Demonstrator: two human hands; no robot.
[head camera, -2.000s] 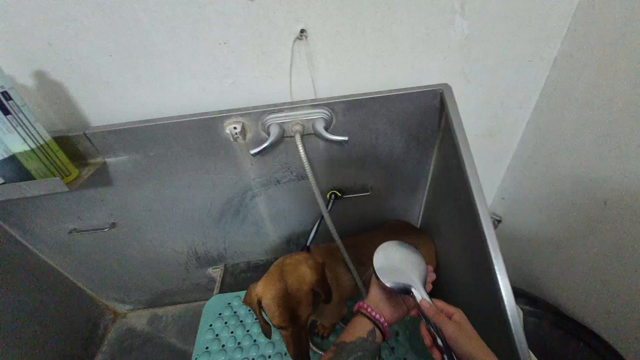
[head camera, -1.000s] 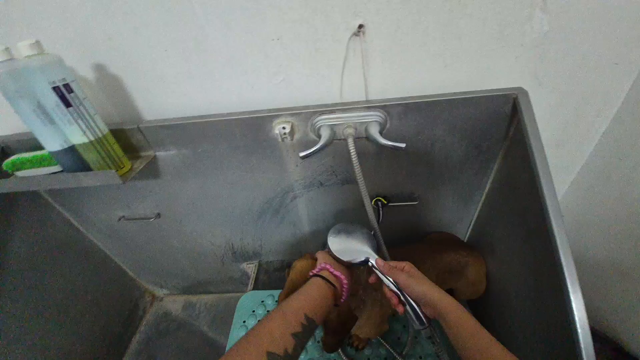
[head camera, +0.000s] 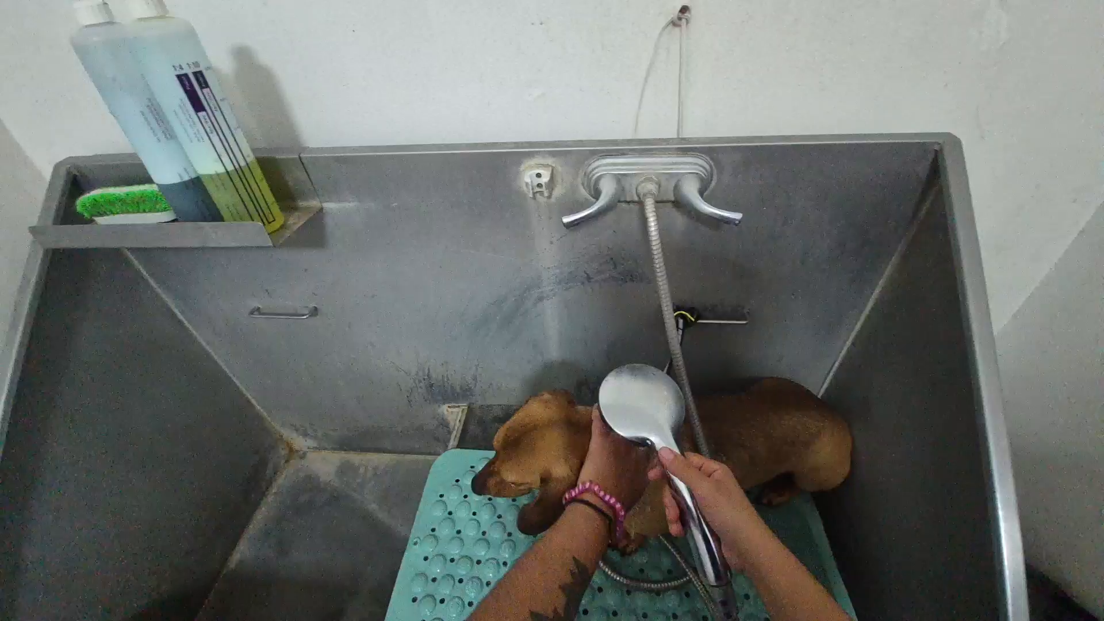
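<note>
A brown dog (head camera: 776, 431) stands on a teal bubbled rubber mat (head camera: 461, 552) in a stainless steel tub, its head toward the left. My left hand (head camera: 617, 457), with a pink beaded bracelet on the wrist, rests at the dog's neck; its fingers are partly hidden behind the shower head. In my right hand (head camera: 707, 500) is the handle of a chrome handheld shower head (head camera: 641, 401), which lies over the dog's shoulder area. A metal shower hose (head camera: 660, 267) runs down from the wall mixer tap (head camera: 649, 177). Whether water flows cannot be seen.
At the upper left, a metal shelf (head camera: 155, 235) holds two plastic bottles (head camera: 203, 112) and a green-bristled brush (head camera: 125, 202). A small metal bar (head camera: 283, 312) and a black tether clip (head camera: 684, 317) are on the back wall. The tub's right rim (head camera: 983, 371) borders the work area.
The dog's head, earlier lowered toward the front, now points left. My left hand has moved from beside the shower head to the dog's neck. The view has shifted left.
</note>
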